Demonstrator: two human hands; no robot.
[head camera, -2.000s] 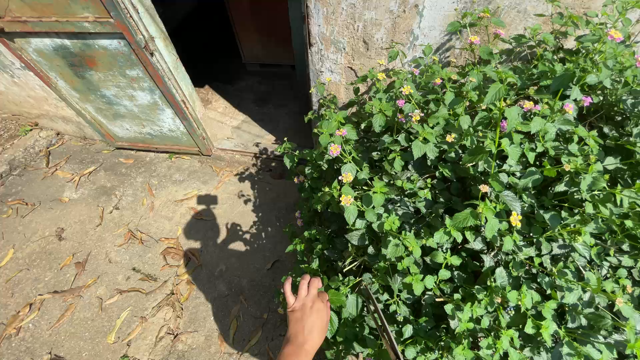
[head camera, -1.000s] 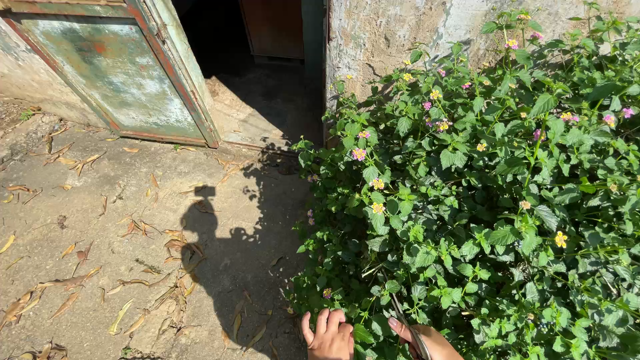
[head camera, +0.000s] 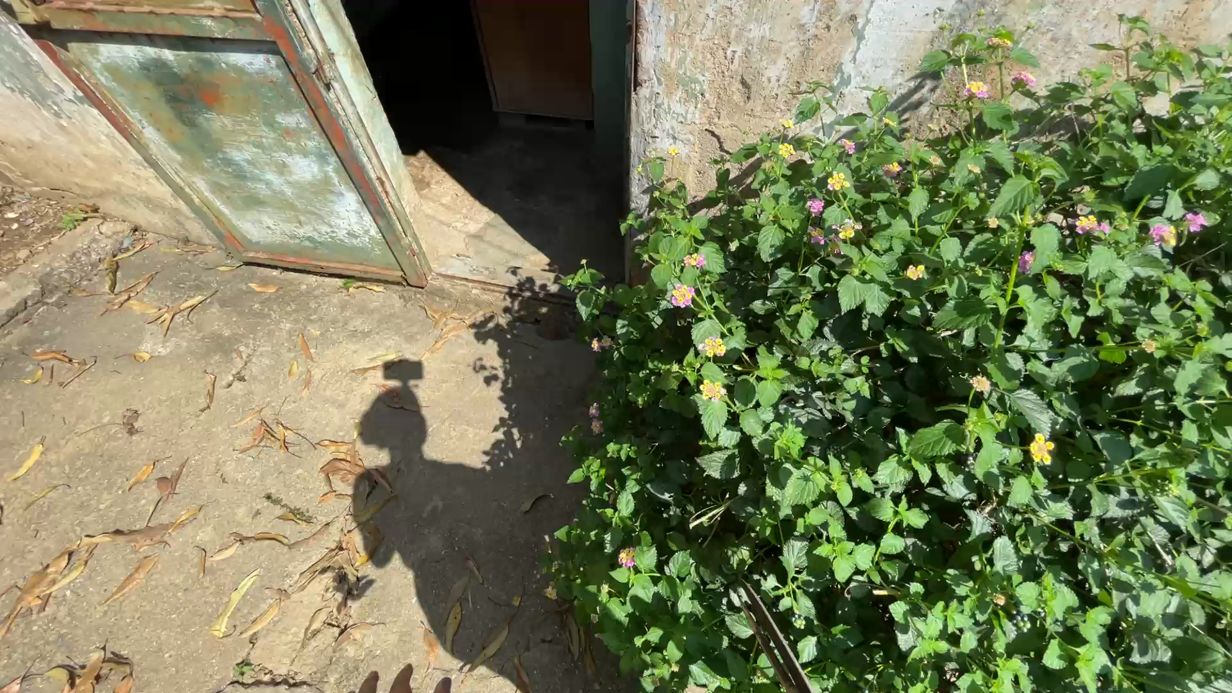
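Note:
Only the fingertips of my left hand (head camera: 404, 681) show at the bottom edge, over the shaded concrete, apart from one another. Nothing is seen between them. A flowering lantana bush (head camera: 866, 462) with pink and yellow blooms fills the right side. Two narrow dark metal blades (head camera: 775, 640), side by side, reach up into its lower leaves from the bottom edge; their handles are out of frame. My right hand is out of view, so its hold on them cannot be seen.
A rusty green metal door (head camera: 231, 144) stands open at upper left beside a dark doorway (head camera: 510, 144). Dry leaves (head camera: 269, 433) lie scattered on the concrete ground (head camera: 289, 327). A weathered plaster wall (head camera: 751, 67) rises behind the bush. My shadow falls across the ground.
My left hand has moved from the bush's lower edge down and left, nearly out of frame. My right hand, seen at the blades' lower end one second ago, has left the view.

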